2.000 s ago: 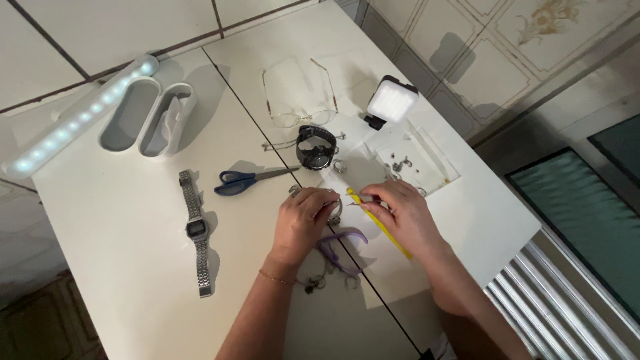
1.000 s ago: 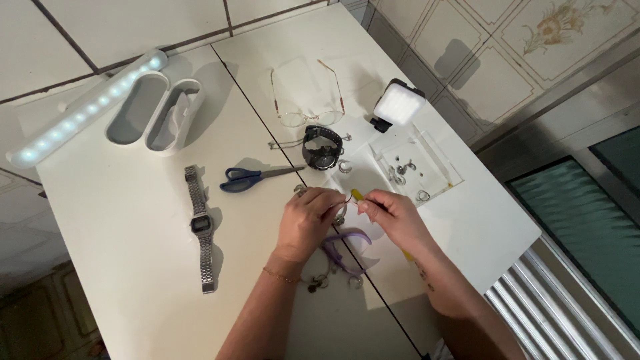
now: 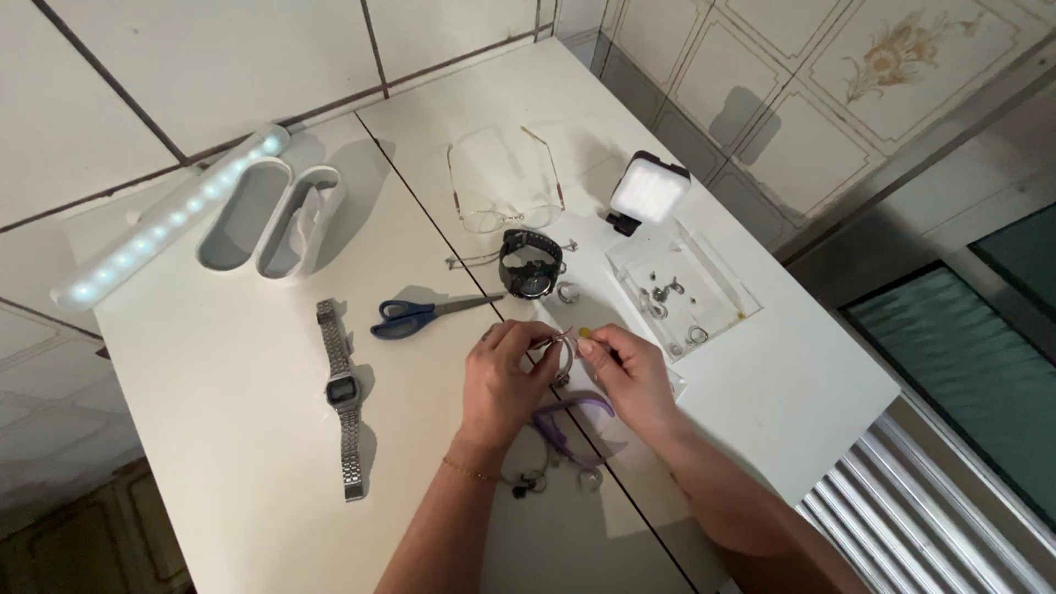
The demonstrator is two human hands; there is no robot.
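Note:
My left hand grips a thin silver-coloured bracelet between thumb and fingertips; small charms show at its lower side. Facing it, my right hand pinches a slim yellow-ended tool whose tip meets the bracelet's upper end. Most of that tool is hidden by the fingers. Just below both hands lies a purple plastic-handled item. Beside it are another bracelet with a dark charm and a ring. Above the hands stands a black wristwatch, with a ring beside it.
Blue-handled scissors and a metal digital watch lie left. Behind are eyeglasses, an open grey case and an LED light bar. A clear tray of small jewellery parts and a small square lamp are at right.
The yellow tool, earlier lying long and visible beneath my right hand, now shows only its end at my right fingertips. Both hands remain close together at the bracelet.

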